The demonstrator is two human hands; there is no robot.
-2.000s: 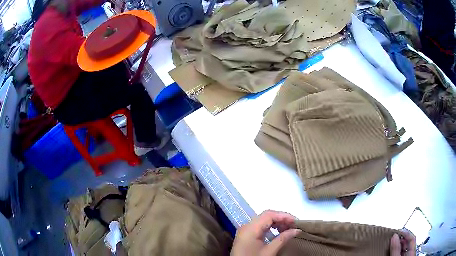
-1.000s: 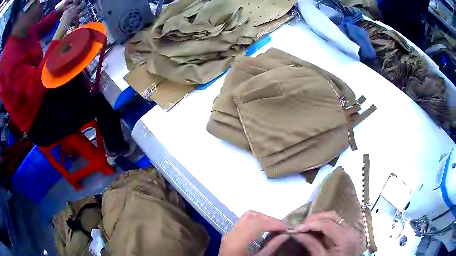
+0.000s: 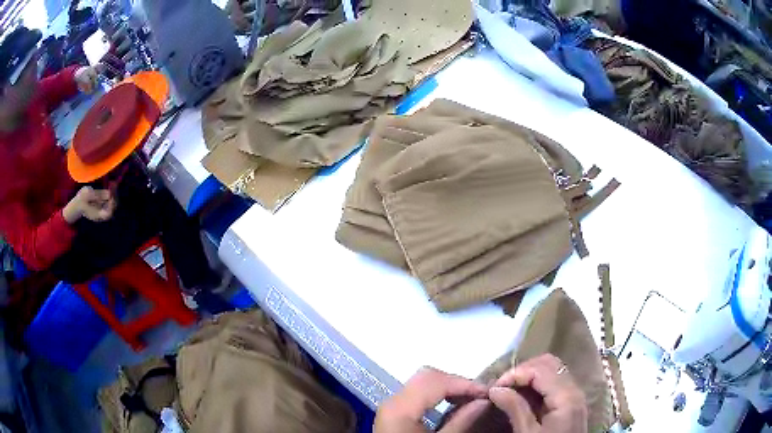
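Observation:
A khaki-brown pocket piece (image 3: 565,335) is bunched at the table's front, left of the needle area. A zipper tape (image 3: 606,317) with pale teeth stands out along its right side. My left hand (image 3: 430,399) pinches the cloth at its left part. My right hand (image 3: 542,394), with a ring on one finger, pinches it right beside the left fingertips. The lower parts of both hands are cut off by the bottom edge. The pile of pocket pieces (image 3: 478,211) lies mid-table, zipper ends pointing right. The white sewing machine (image 3: 719,313) with a blue stripe is at the right.
Loose khaki panels (image 3: 313,93) lie at the upper left, with a dotted tan piece (image 3: 427,25) behind. A brown bundle (image 3: 254,380) is below the table at left. A person in red (image 3: 34,203) sits on a red stool (image 3: 140,296) beside an orange disc (image 3: 157,93).
The pocket piece, stretched flat between my hands two seconds ago, is now bunched with its zipper tape showing. My hands have come together. The view has shifted right, showing the machine.

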